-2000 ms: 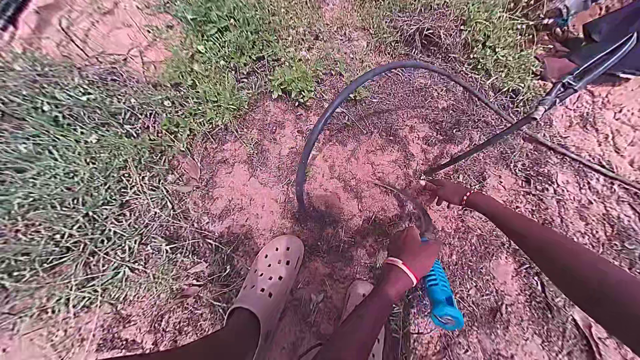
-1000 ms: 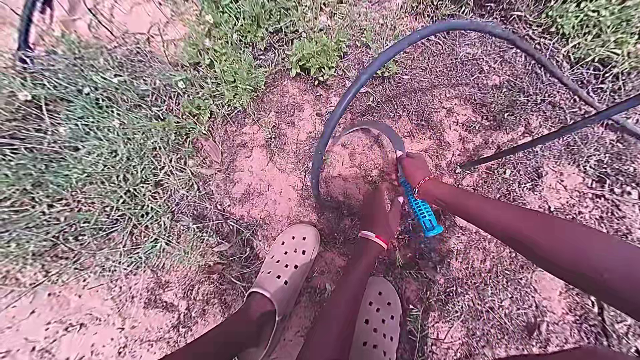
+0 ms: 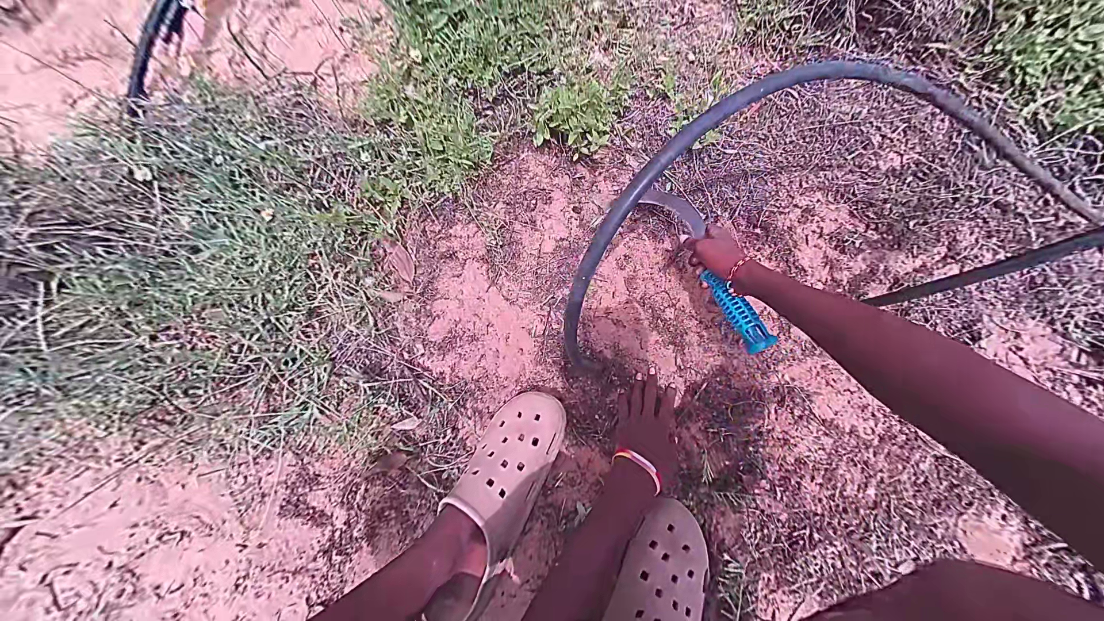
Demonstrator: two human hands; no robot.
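Observation:
My right hand (image 3: 718, 253) grips a sickle near the base of its curved metal blade (image 3: 677, 207). The blue ribbed plastic handle (image 3: 739, 312) sticks out below the fist. Part of the blade passes behind a black hose (image 3: 642, 177), which arches over the ground. My left hand (image 3: 647, 423), with a pale band at the wrist, is spread palm down at the dry soil just ahead of my shoes. It holds nothing, and its fingers point towards the hose's lower bend.
Tan perforated clogs (image 3: 517, 440) are on my feet, on either side of the left forearm. Green grass (image 3: 216, 241) grows at the left. Another dark hose length (image 3: 992, 272) runs to the right edge. A black curved object (image 3: 151, 52) lies at the upper left.
My left hand has moved from beside the sickle down towards the shoes and spread its fingers. The right hand, near the hose two seconds ago, now holds the sickle, which the left hand held then.

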